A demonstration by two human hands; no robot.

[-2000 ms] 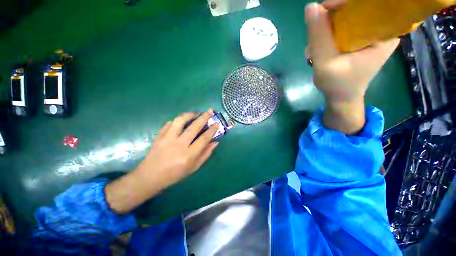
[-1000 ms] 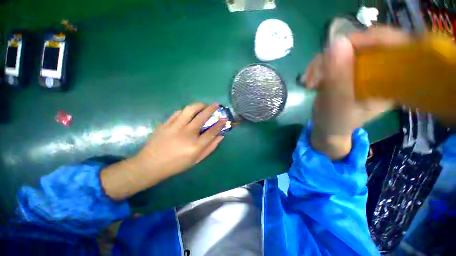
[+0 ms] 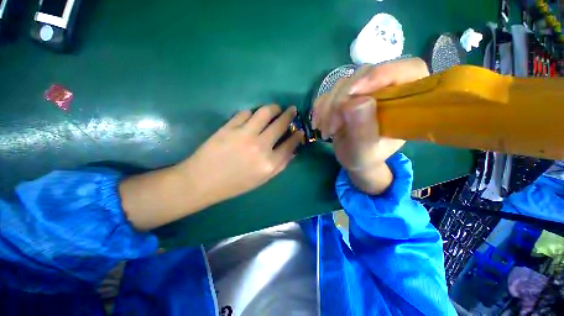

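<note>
My left hand (image 3: pixel 232 151) lies on the green bench mat, its fingertips on a small dark display unit (image 3: pixel 297 125) that they mostly cover. My right hand (image 3: pixel 365 117) grips the thick yellow-orange handle of a soldering iron (image 3: pixel 457 111), which points away to the right. The right fingertips are close beside the unit's end, where a tiny orange-gold strip (image 3: pixel 311 139) shows. The iron's tip is hidden by the hand. A round grey mesh-like disc (image 3: pixel 334 77) is partly covered by my right hand.
A white round dish (image 3: pixel 380 38) stands behind the disc. A second grey disc (image 3: pixel 446 53) and a white crumpled scrap (image 3: pixel 471 39) are to its right. A red scrap (image 3: pixel 59 97) and another display unit (image 3: pixel 54 23) are at left. Black trays (image 3: pixel 457 231) are at right.
My right hand has moved left and down with the iron, to beside the unit under my left fingers. The view has shifted, so the units at left are partly cut off.
</note>
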